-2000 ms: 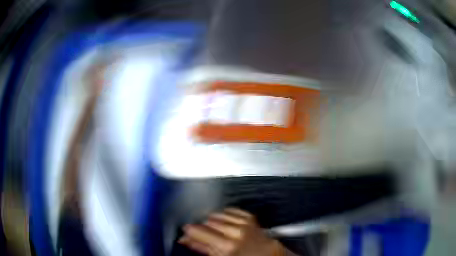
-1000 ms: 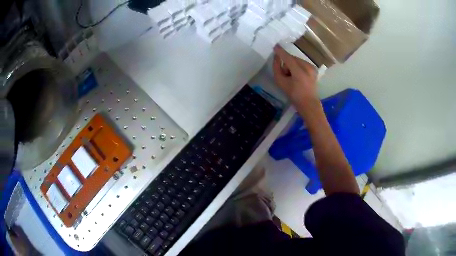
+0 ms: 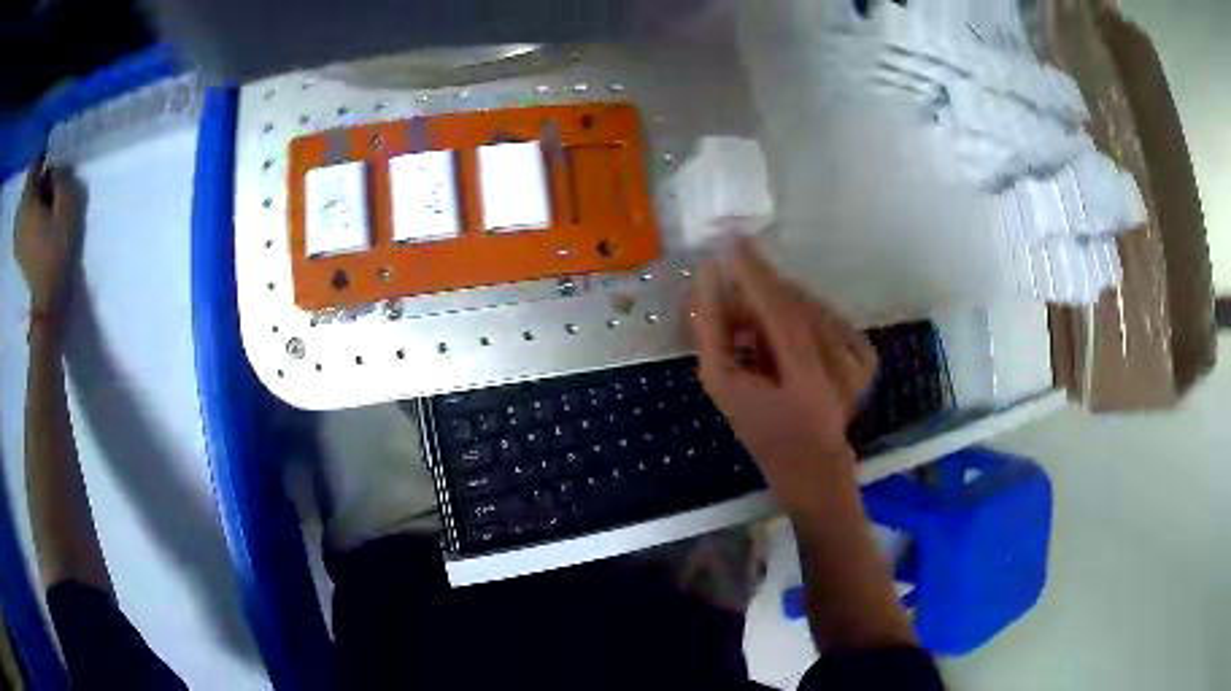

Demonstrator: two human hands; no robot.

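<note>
The orange fixture (image 3: 473, 263) lies on the perforated metal table with three white housings (image 3: 425, 196) in its pockets; dark marks show on the left and middle ones. My right hand (image 3: 783, 358) is right of the fixture, above the keyboard, its fingertips closed on a blurred white housing (image 3: 725, 189); whether it is one piece or several I cannot tell. My left hand (image 3: 50, 230) is small and dark at the far left, over the blue tray (image 3: 223, 351), near a row of finished housings (image 3: 128, 119). Its fingers are too unclear to show whether it holds anything.
A black keyboard (image 3: 594, 446) lies along the table's front edge. Stacked white housing stock (image 3: 999, 122) stands at the right end beside a brown carton (image 3: 1161, 230). A blue stool (image 3: 986, 554) is on the floor at lower right. A dark machine part crosses the top.
The view has swung left. My right hand has moved from the stock toward the fixture, now with white at its fingertips. More of my left arm shows over the tray.
</note>
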